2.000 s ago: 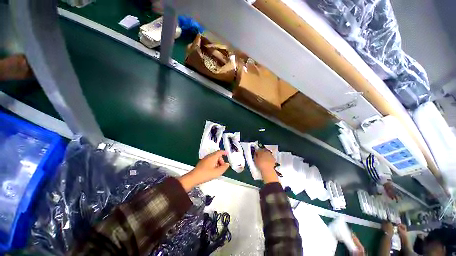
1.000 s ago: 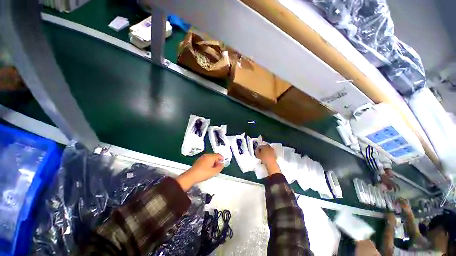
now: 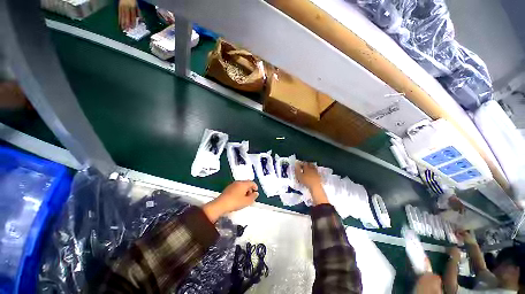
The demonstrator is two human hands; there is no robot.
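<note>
Several white sleeves with black cables on them lie in a row on the green belt; the leftmost one (image 3: 207, 158) is a little apart. My left hand (image 3: 239, 195) is at the belt's near edge below the second and third sleeves, fingertips together; whether it holds something small cannot be told. My right hand (image 3: 307, 174) is over a sleeve farther right in the row, fingers bent down on it; what is under the fingers is hidden. More white sleeves (image 3: 348, 195) overlap to its right. A black cable pile (image 3: 250, 261) lies on the pale surface before me.
Shiny plastic over black cables (image 3: 135, 229) and a blue bin (image 3: 29, 212) are at left. Small cardboard boxes (image 3: 293, 97) stand under the shelf (image 3: 368, 51), which carries a power strip (image 3: 446, 158). Co-workers' hands show at upper left and lower right (image 3: 429, 282).
The cabled sleeves have moved left along the belt. My right hand has stayed near the same place over the row. A co-worker's hand has appeared at the upper left.
</note>
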